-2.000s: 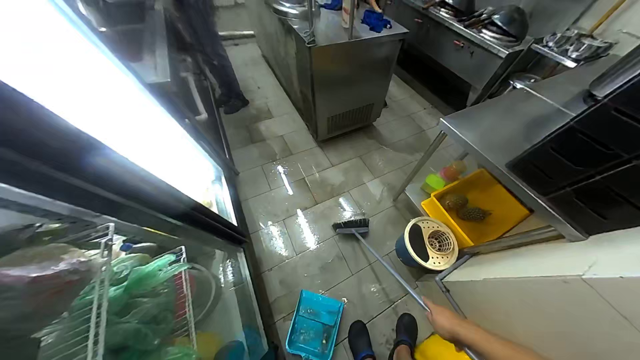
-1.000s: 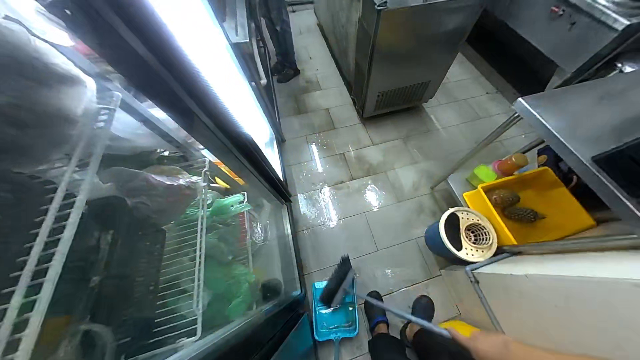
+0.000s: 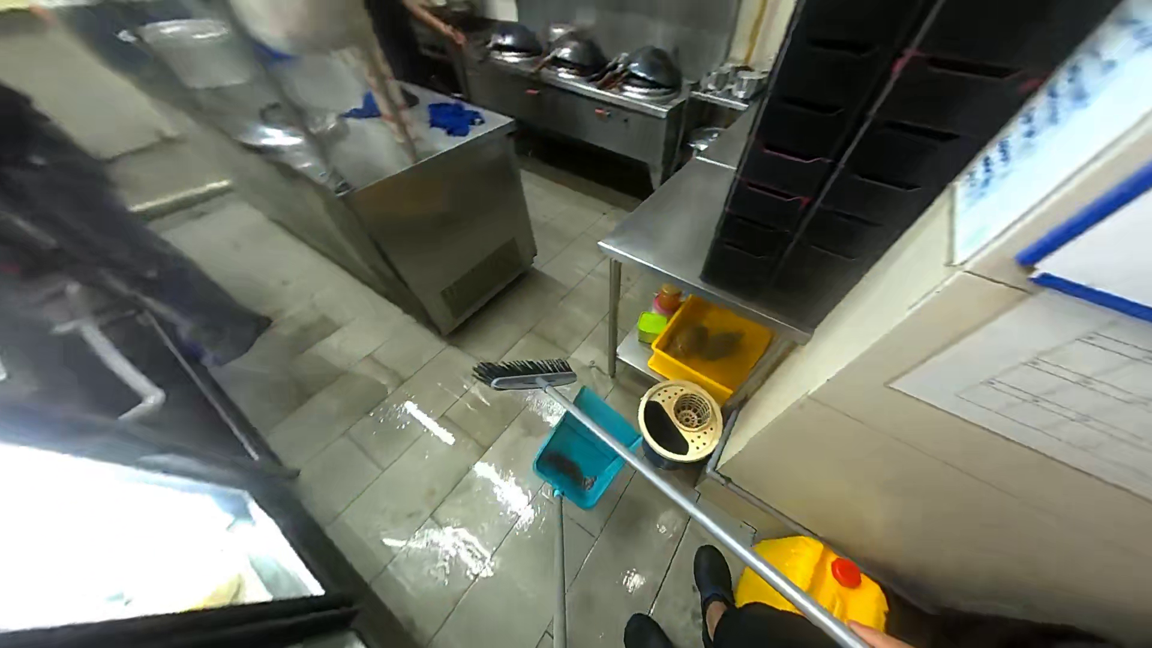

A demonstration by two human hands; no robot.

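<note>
A floor brush with black bristles is raised over the wet tiles, its grey metal handle running down to the lower right. Only the fingers of my right hand show at the bottom edge, closed on that handle. Beyond the handle, a blue long-handled dustpan lies near the mop bucket, with dark debris inside. Its thin handle reaches down to the bottom edge of the view. My left hand is not visible.
A mop bucket with a cream wringer stands beside a yellow tray under a steel table. A yellow jerrycan is by my shoes. Left are a lit glass-door fridge and a person in dark trousers.
The brush was over the dustpan a second ago; now it is held up beyond it. The dustpan has shifted from by my shoes toward the bucket. The view has swung right.
</note>
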